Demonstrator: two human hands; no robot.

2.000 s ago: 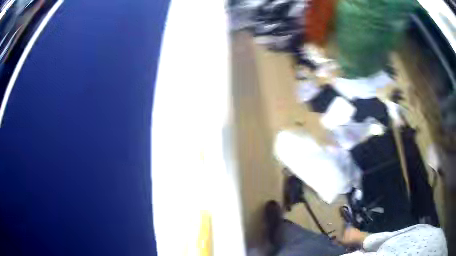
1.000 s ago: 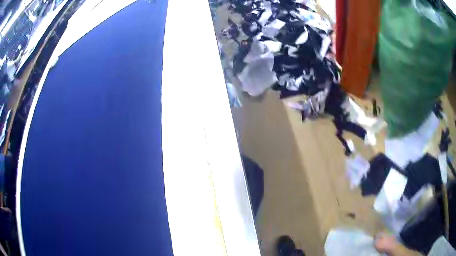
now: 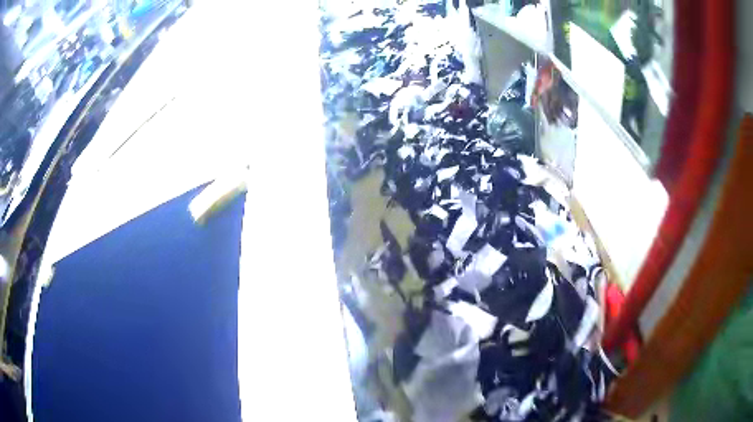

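Neither of my hands is in the picture. The dark blue fabric lay (image 3: 149, 321) lies flat on the long table at the lower left, and its far end runs slantwise across the table. A pale yellow fabric weight (image 3: 219, 198) rests on the far right corner of the fabric. The bright white table top (image 3: 285, 272) shows as a strip along the right of the fabric and beyond its end. A small pale thing, too small to tell, sits at the fabric's far left corner.
Dark and white scraps (image 3: 487, 272) cover much of the tan floor right of the table. A red and orange upright (image 3: 702, 189) stands at the right, with green material (image 3: 718, 371) below it. Pale panels (image 3: 611, 198) stand behind. A dark rail (image 3: 41, 222) runs along the table's left edge.
The view has moved forward along the table. The fabric's far end and the weight now show, the scrap pile is nearer, and my right hand, earlier at the lower right, is out of the picture.
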